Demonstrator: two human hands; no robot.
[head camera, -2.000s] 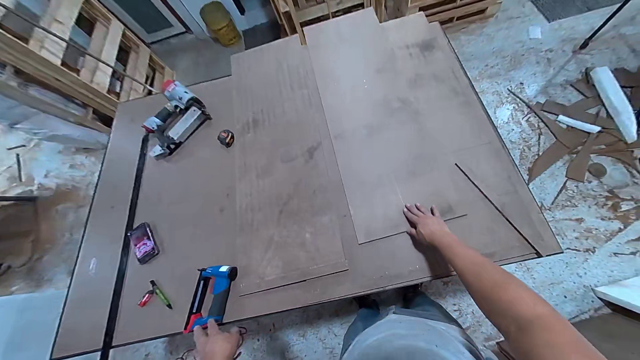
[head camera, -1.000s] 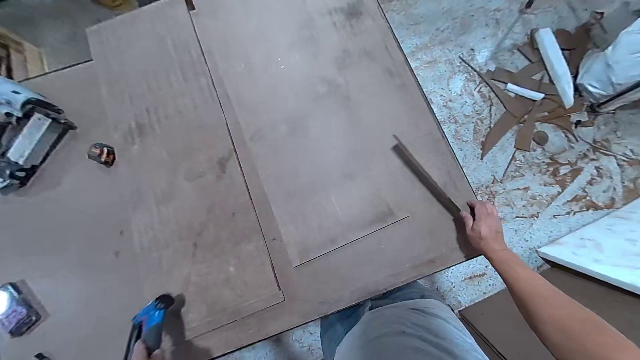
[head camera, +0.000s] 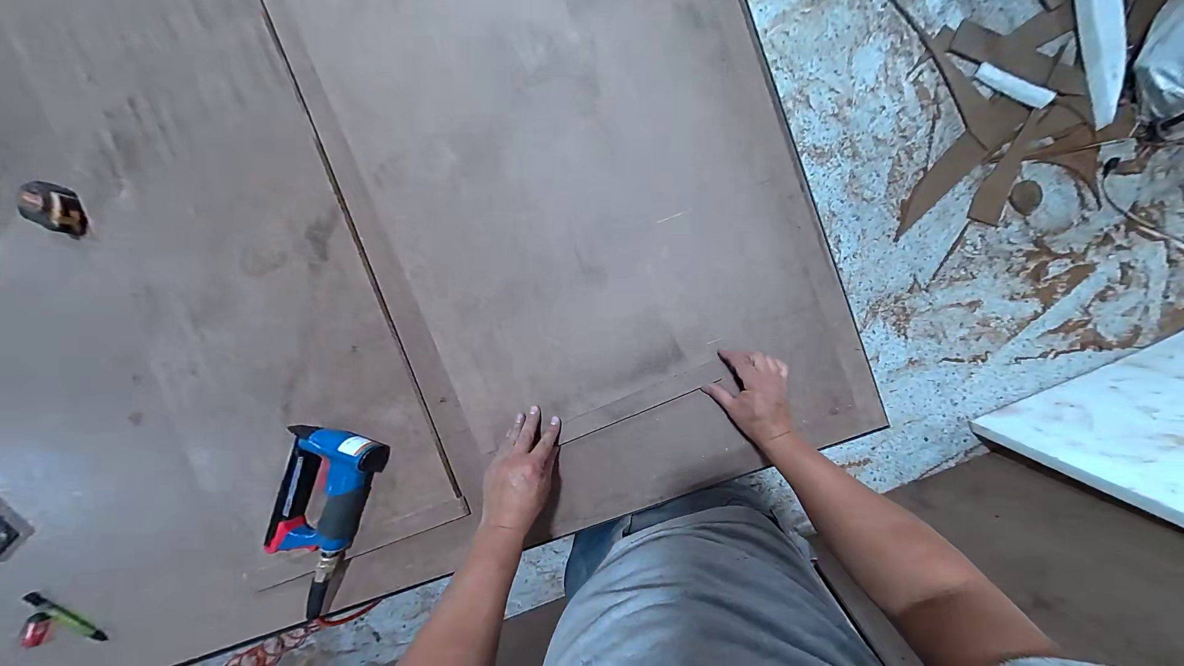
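Both my hands press on a thin narrow wooden strip (head camera: 638, 403) that lies along the near end of a large brown board (head camera: 573, 231). My left hand (head camera: 520, 476) is at the strip's left end with its fingertips on it. My right hand (head camera: 758, 398) grips the strip's right end, thumb at the near edge and fingers over the far edge. To the left, a blue and black pneumatic stapler (head camera: 328, 490) with an air hose fitting lies near the end of a second brown board (head camera: 231, 277), out of my hands.
A tape measure (head camera: 54, 209) lies at far left; a green marker (head camera: 67, 617) and a small red item (head camera: 36, 630) are at lower left. Brown offcuts (head camera: 1008, 120) litter the speckled floor at right. A white marble-look slab (head camera: 1101, 425) is at lower right. A red hose (head camera: 347, 614) hangs by the table edge.
The strip, held up by my right hand a second ago, now lies against the board's near end. My left hand has let go of the stapler and moved right onto the strip. The view is closer.
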